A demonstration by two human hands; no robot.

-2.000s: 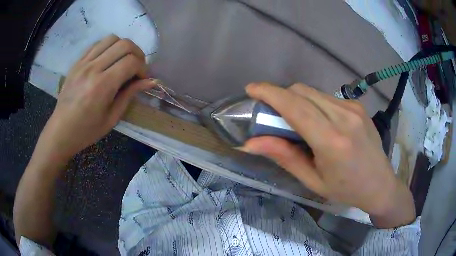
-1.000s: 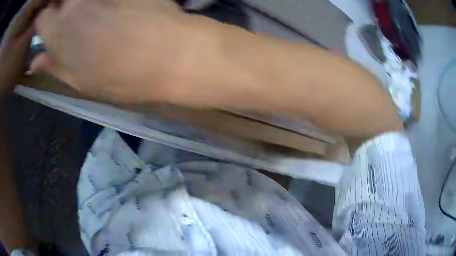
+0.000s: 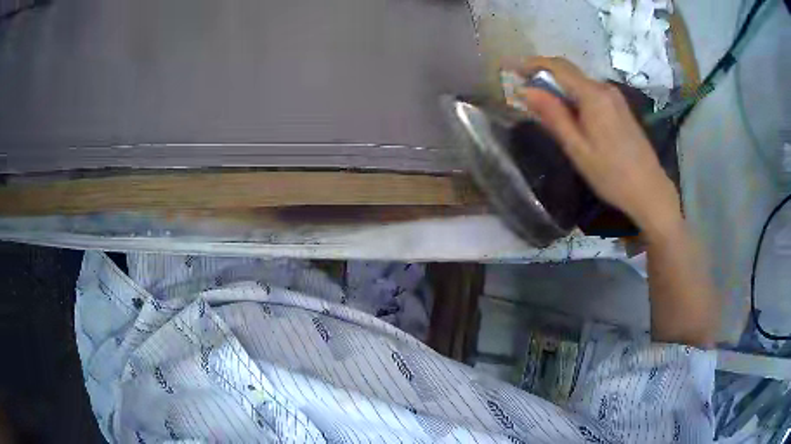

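Note:
My right hand grips the handle of the steam iron at the right end of the table. The iron is tilted, its silver soleplate edge facing left, and it is blurred. The taupe garment panel lies flat across the table, with thin pale lines along its near side. A tan strip runs along the panel's near edge. My left hand is not clearly in view.
The white cloth-covered table edge runs in front of my shirt. Crumpled white scraps lie beyond the iron. A green hose and a black cable lie at the right.
The view has swung to the right. My right hand has moved with the iron from the far left to the table's right end. My left hand has left the picture.

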